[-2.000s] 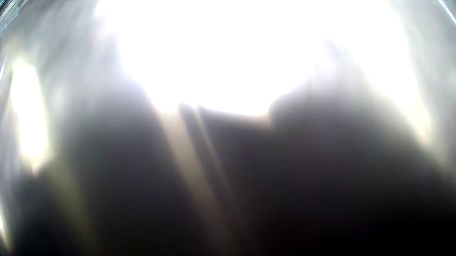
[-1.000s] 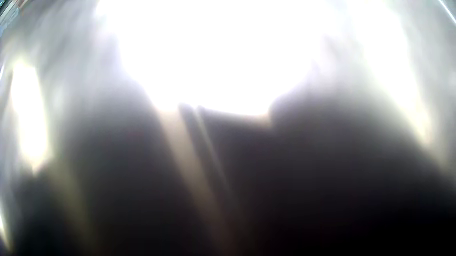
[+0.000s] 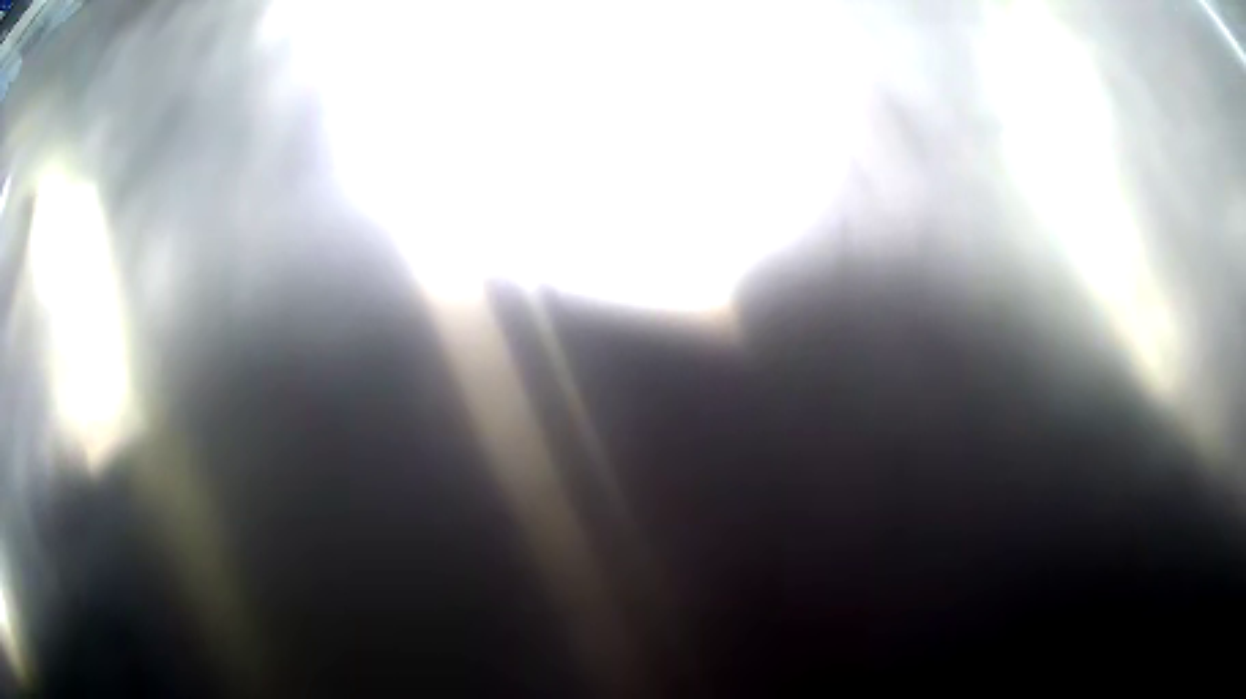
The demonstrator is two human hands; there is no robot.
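Note:
The view is blurred and overexposed, and no work object can be made out. A white glare (image 3: 588, 150) fills the upper middle. A dark, shapeless area (image 3: 888, 519) fills the lower part. A pale, blurred streak (image 3: 506, 423) slants down through the dark area from the glare. Neither my left hand nor my right hand can be made out. What lies in front of the camera cannot be told.
A bright streak (image 3: 82, 314) stands at the left, and another bright streak (image 3: 1093, 246) slants down at the right. Small bluish details (image 3: 21, 41) show at the top left corner, too small to name. A thin bright line (image 3: 1220, 27) shows at the top right corner.
The glare's blurred edge at the upper right differs slightly, and the small details at the top left corner have shifted a little. The rest looks the same.

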